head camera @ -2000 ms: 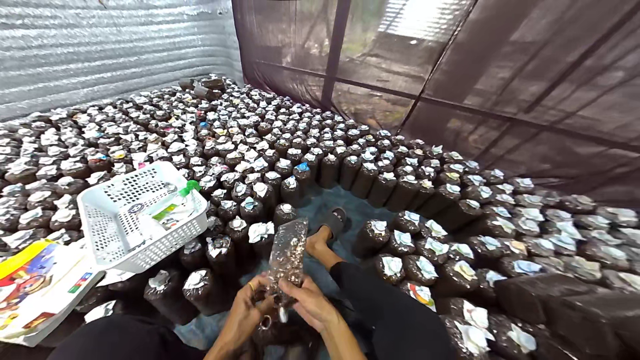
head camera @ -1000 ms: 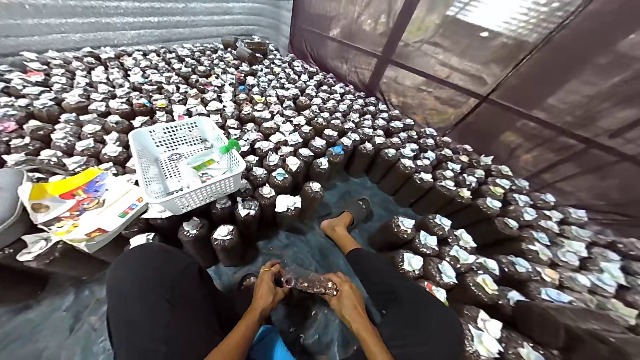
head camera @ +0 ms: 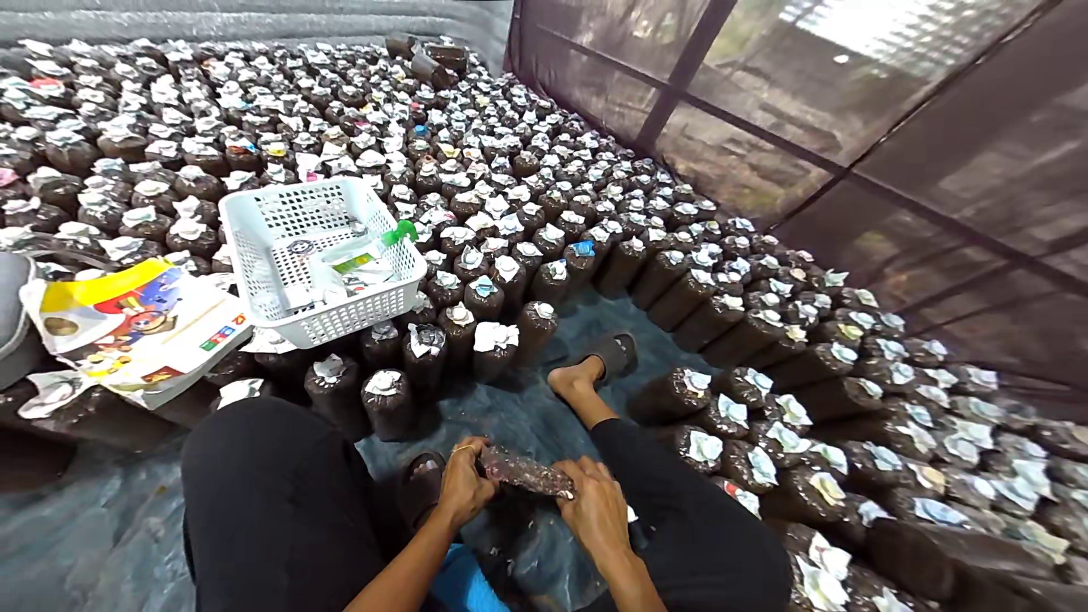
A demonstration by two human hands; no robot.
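Observation:
Between my knees, a clear bottle-like container (head camera: 527,473) with dark and pale crumbly matter lies nearly level, its left end in my left hand (head camera: 466,483) and its right end in my right hand (head camera: 593,503). A ring shows on a finger of my left hand. Whether the container is glass or plastic I cannot tell. Below it are pale crumbs and something blue (head camera: 467,582). Dark filled bags (head camera: 388,404) with paper-covered tops stand upright in front of me.
A white perforated plastic basket (head camera: 327,327) holding a spray bottle with a green head (head camera: 399,233) rests on bags at the left, beside a colourful printed packet (head camera: 136,327). Packed bags surround the dark floor sheet (head camera: 501,416). Dark netting (head camera: 850,195) rises at the right.
Two seconds ago the container was tilted upright with my hands together at its lower end; now it lies nearly level with a hand at each end. The view has shifted.

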